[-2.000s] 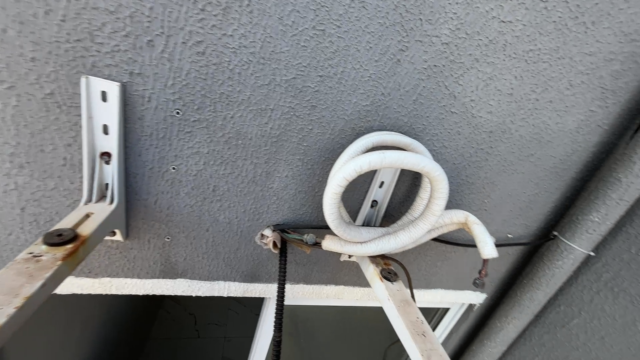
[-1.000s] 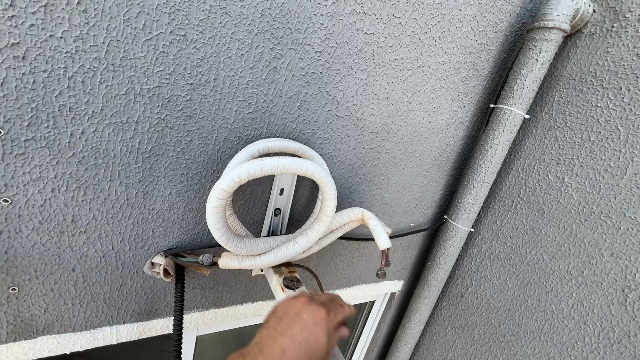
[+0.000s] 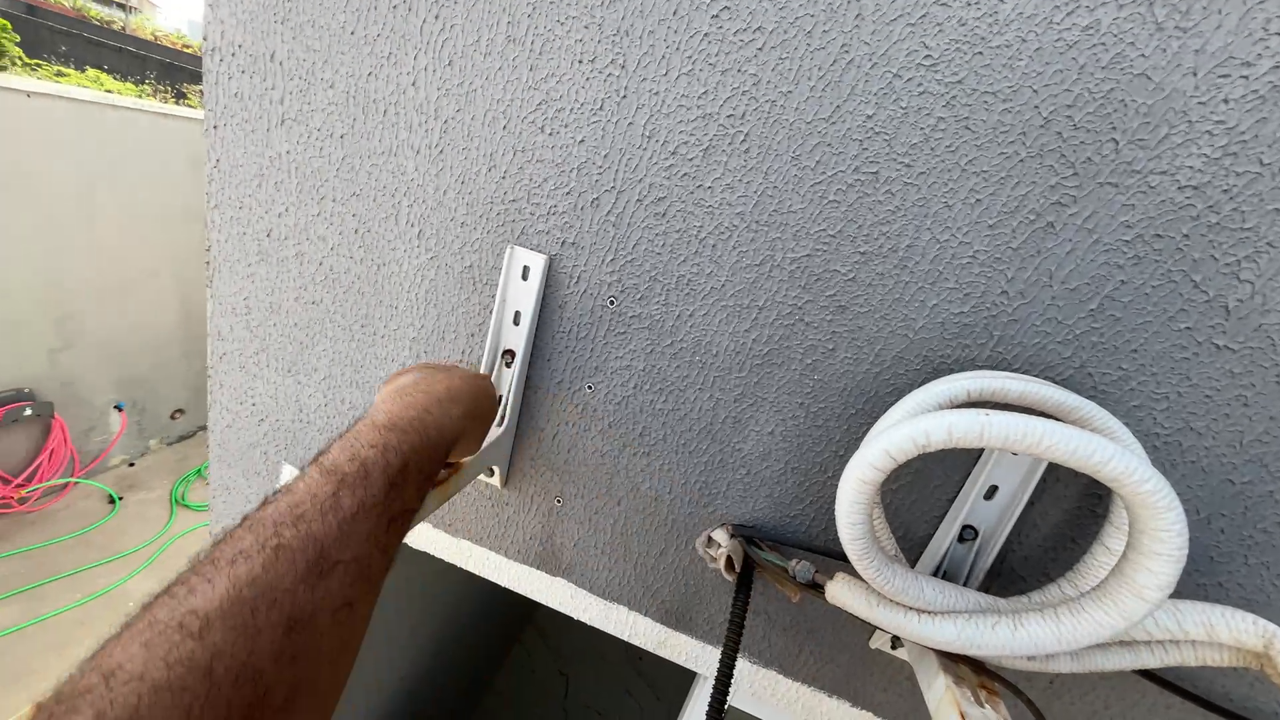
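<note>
My left hand reaches in from the lower left and is at the left white metal wall bracket, where its upright meets the projecting arm. Its fingers are turned away from view, so their hold is hidden. The bracket is fixed to the grey wall and has slots, a bolt and rust stains. To the right, a coil of white-wrapped tubing hangs around a second metal bracket. Beside the coil, wires and a fitting come out near a crumpled pale wrapping. My right hand is out of view.
Several small wall holes lie between the brackets. A black corrugated conduit hangs down past the white ledge above an opening. At the far left, a red hose and a green hose lie on the ground by a low wall.
The view has swung left, bringing the left bracket back in. A hand was near the right bracket's arm one second ago; now my left hand is at the left bracket.
</note>
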